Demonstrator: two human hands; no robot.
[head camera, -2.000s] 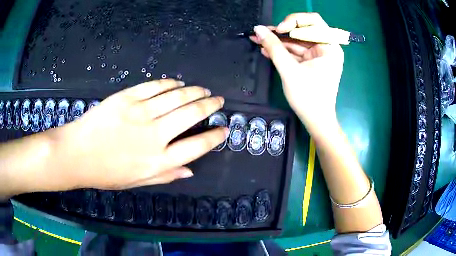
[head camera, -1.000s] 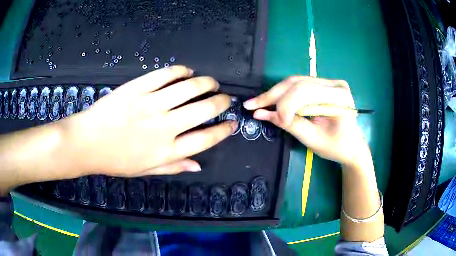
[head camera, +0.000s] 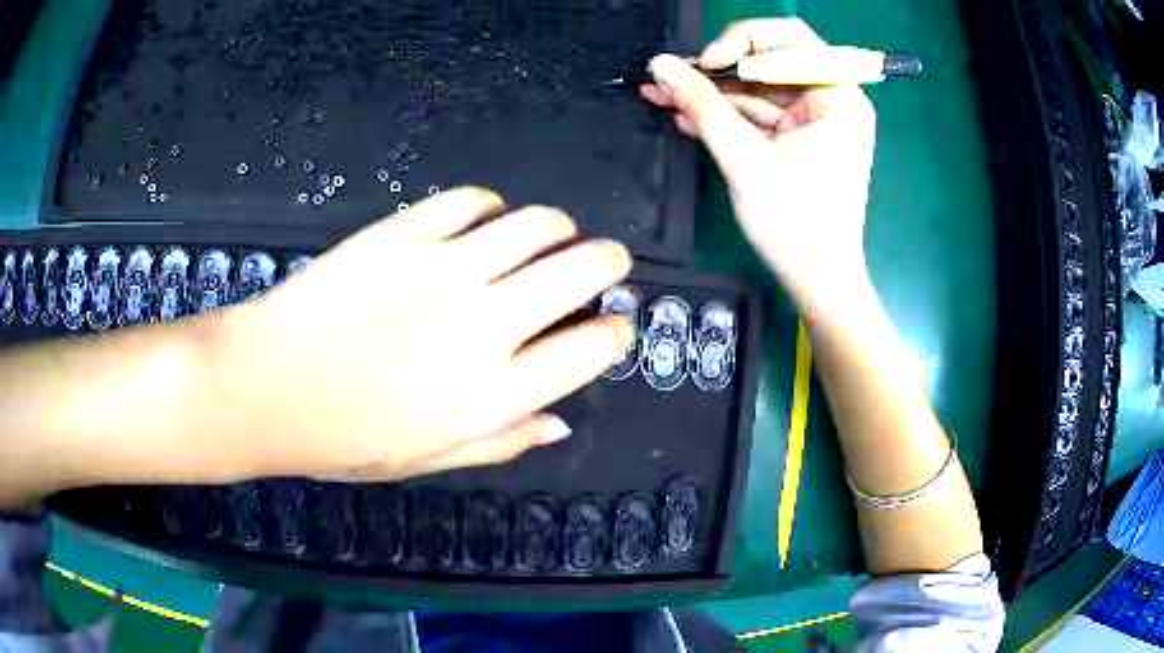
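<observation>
The black parts tray (head camera: 638, 440) holds two rows of glossy oval plastic housings; the far row (head camera: 665, 342) looks brighter than the dark near row (head camera: 585, 533). My left hand (head camera: 421, 338) lies palm down over the far row, its fingertips at a housing near the right end; what is under the palm is hidden. My right hand (head camera: 791, 153) holds a pen-sized pick-up tool (head camera: 817, 64) with a pale body and dark ends. Its fine tip is over the right side of the loose-parts tray (head camera: 511, 153), where small rings (head camera: 329, 189) lie scattered. I cannot tell if a ring is on the tip.
A thick black stack of filled trays (head camera: 1021, 319) stands along the right of the green mat (head camera: 919, 230). Yellow tape (head camera: 794, 447) runs on the mat right of the parts tray. Clear crumpled plastic (head camera: 1136, 191) and a blue item (head camera: 1136, 529) are at the right edge.
My right hand with the tool has moved from the housings in the far row up to the loose-parts tray. My left fingertips remain near the far row's right end.
</observation>
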